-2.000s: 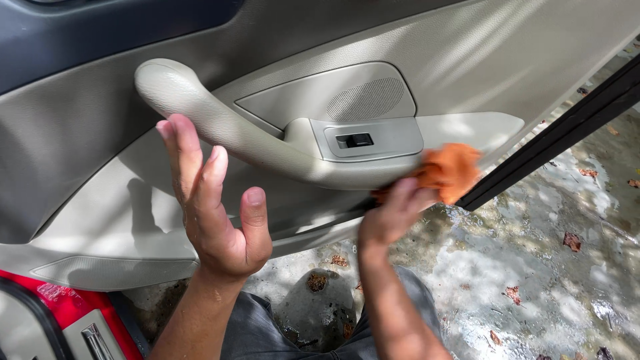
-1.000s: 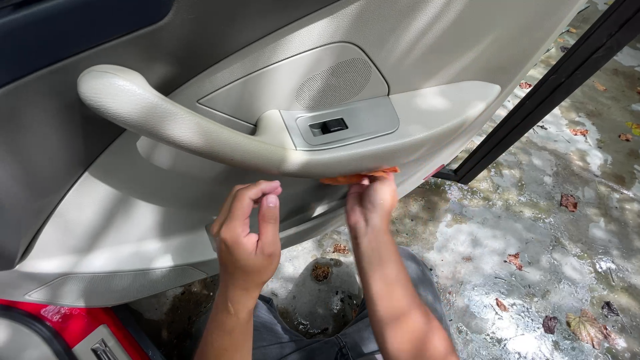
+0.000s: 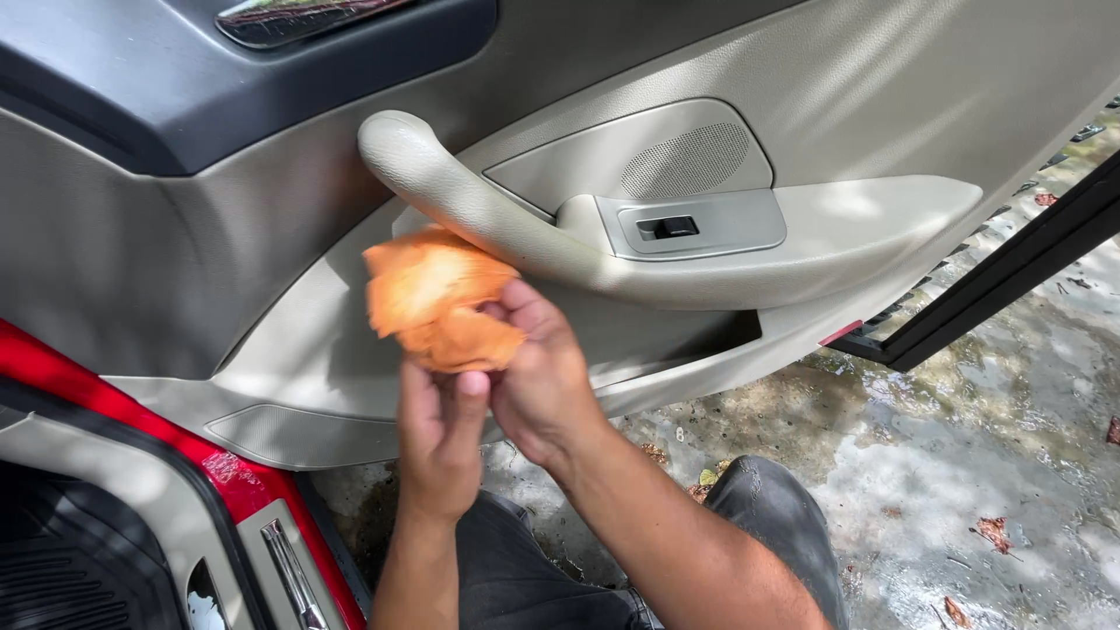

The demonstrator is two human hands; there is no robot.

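An orange cloth (image 3: 437, 297), bunched and slightly blurred, is in front of the car door's inner panel, just below the curved beige pull handle (image 3: 490, 206). My right hand (image 3: 547, 376) grips the cloth's right side between thumb and fingers. Directly under the cloth, my left hand (image 3: 442, 433) is upright with its fingertips at the lower edge; the cloth hides part of its fingers, so whether it grips is unclear. A black window switch (image 3: 675, 227) sits in the armrest's grey plate, right of both hands.
Below the armrest runs the door pocket (image 3: 674, 376). The red door sill (image 3: 236, 481) and a dark floor mat (image 3: 70, 560) lie at lower left. A black door frame bar (image 3: 1006, 271) slants at right over wet concrete (image 3: 910, 464) with fallen leaves. My knees are beneath my arms.
My right hand has moved left with the orange cloth, away from the armrest's underside, to beside my left hand. One second ago the hands were apart and the cloth was mostly hidden.
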